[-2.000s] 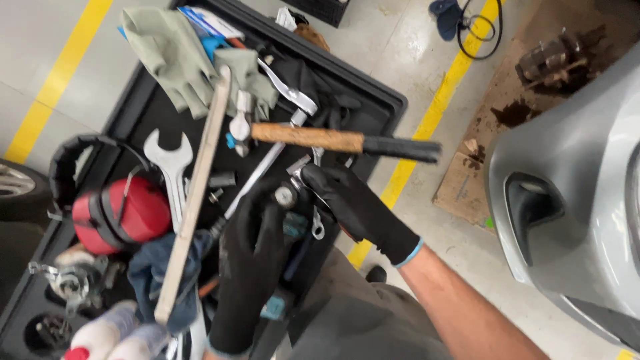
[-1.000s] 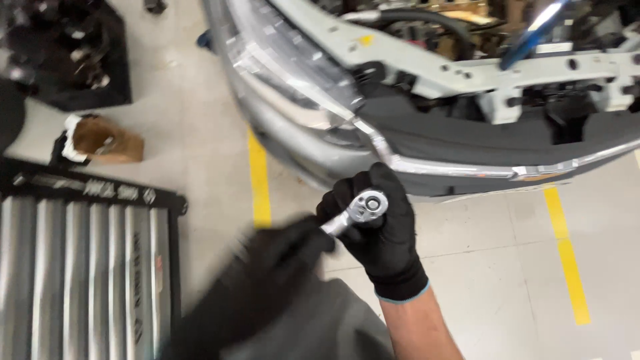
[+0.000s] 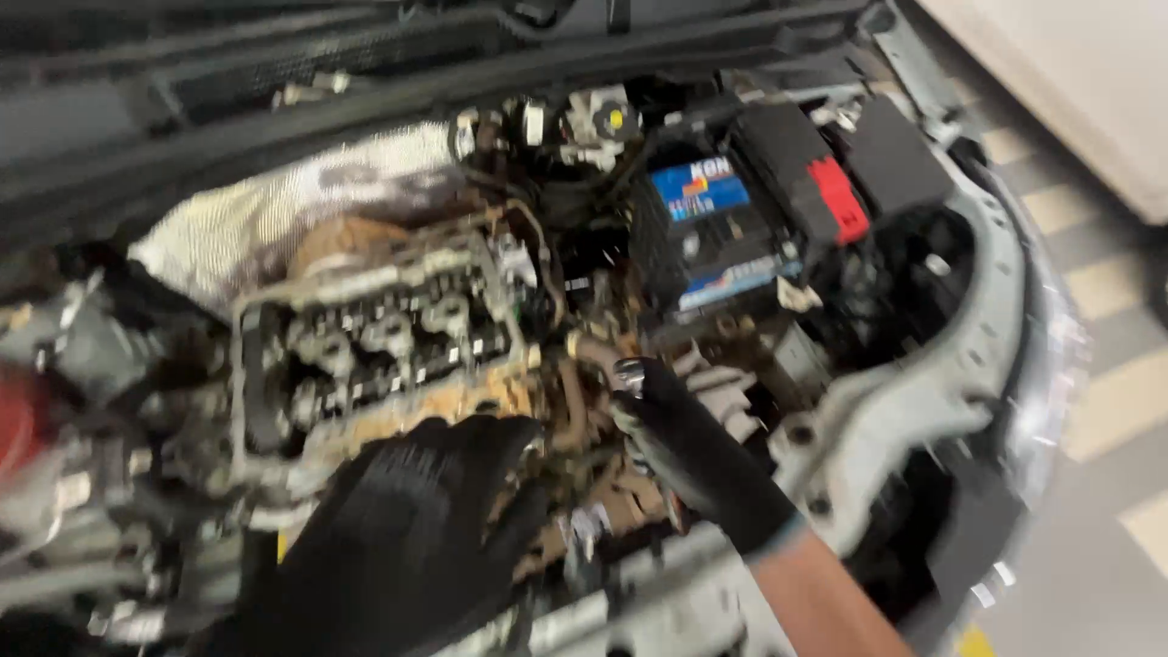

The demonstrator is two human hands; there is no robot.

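In a black glove, my right hand [image 3: 689,447] is closed around a chrome ratchet, whose round head [image 3: 630,370] shows above the fingers; its handle is mostly hidden. My left hand [image 3: 411,520], also black-gloved, is spread palm down with its fingers at the front edge of the open engine [image 3: 383,351]. Nothing shows in its grasp, though its underside is hidden. Camshaft parts are exposed inside the engine's rim. A curved hose [image 3: 593,351] lies just beside the ratchet head. The view is blurred.
A car battery [image 3: 716,228] with a blue label and a red terminal cover [image 3: 838,201] stand behind my right hand. A foil heat shield [image 3: 301,201] rises behind the engine. The metal front frame [image 3: 912,401] runs along the right, and a red cap is at far left.
The view has swung from the tool tray, past the car's front, to the engine bay. My hands, together around the ratchet a second ago, are now apart, with the ratchet in my right hand.
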